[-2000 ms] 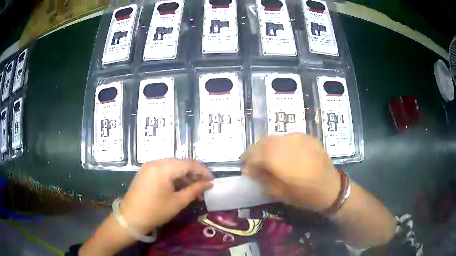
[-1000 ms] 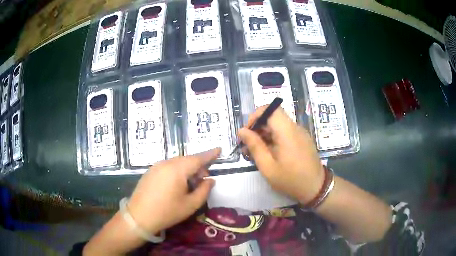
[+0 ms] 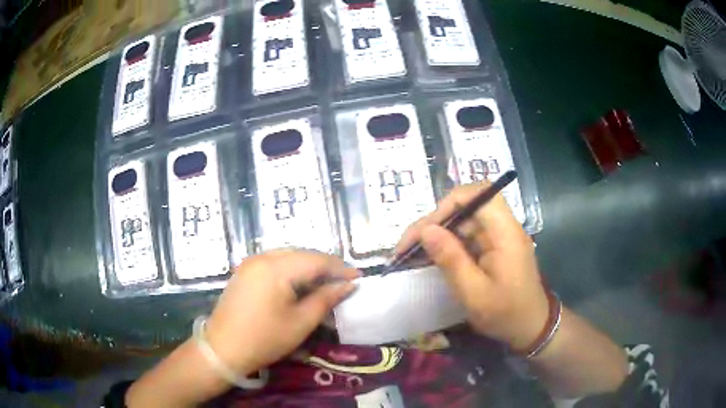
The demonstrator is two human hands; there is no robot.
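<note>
My right hand (image 3: 501,271) holds slim dark tweezers (image 3: 470,209), their tip pointing down-left at the top edge of a white sticker sheet (image 3: 398,307). My left hand (image 3: 275,307) pinches the left top corner of that sheet between thumb and finger. The sheet lies at the near edge of a clear plastic tray (image 3: 179,288). The tray holds two rows of white printed cards (image 3: 290,187) with black ovals. My right hand partly covers the card at the near right. Any sticker at the tip is too small to tell.
A dark red piece (image 3: 611,142) lies on the green bench (image 3: 573,80) right of the tray. A white fan (image 3: 704,48) stands at the far right. Another card tray (image 3: 9,239) is cut off at the left edge. A tan board (image 3: 72,40) is at the far left.
The tweezers have moved from the near edge of the middle card down to the sheet. My left hand has drawn back from that card to the sheet. The view has shifted right.
</note>
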